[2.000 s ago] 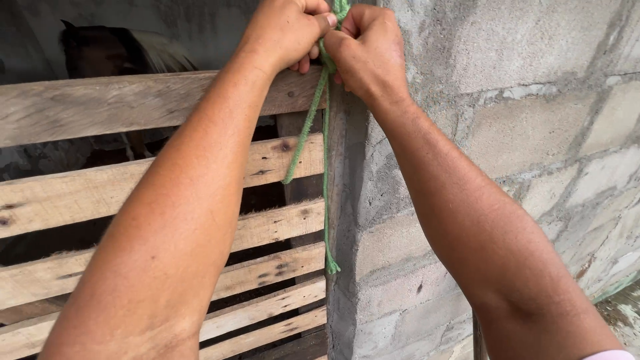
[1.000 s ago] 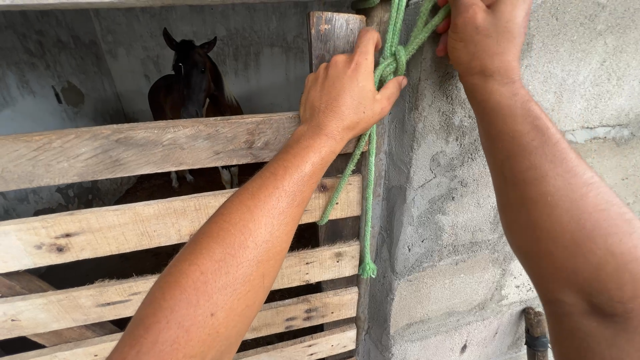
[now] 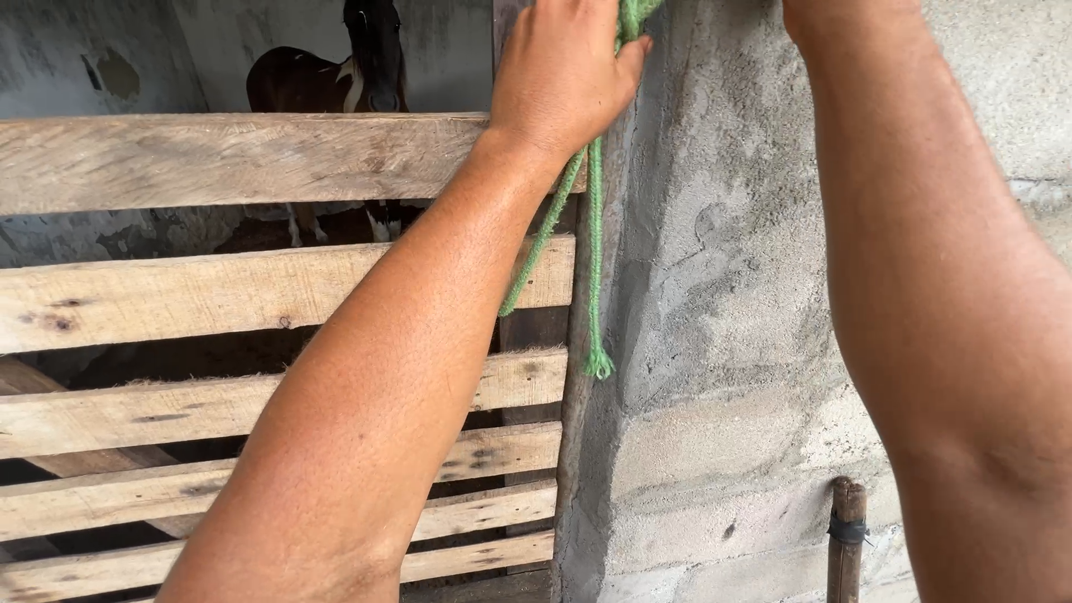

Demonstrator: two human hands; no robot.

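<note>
My left hand [image 3: 565, 75] is at the top centre, against the upright at the right end of a wooden slatted gate [image 3: 251, 159]. Its thumb lies at the knotted part of a green rope [image 3: 595, 251]; the fingers' far side is hidden, so the grip cannot be made out. Below that hand hang two rope ends, the longer one frayed at its tip, the other crossing in front of the slats. Only the wrist edge of my right hand [image 3: 850, 12] shows at the top right, in front of the block wall; its fingers are cut off by the frame.
A dark horse with white patches [image 3: 310, 79] stands in the stall behind the gate. A rough concrete block wall [image 3: 729, 335] rises right of the gate. A wooden pole with a black band [image 3: 847, 536] leans near the wall at lower right.
Two seconds ago both hands were together at the rope; now my right hand is apart, to the right. The horse's head, raised and facing the gate a second ago, is partly out of frame.
</note>
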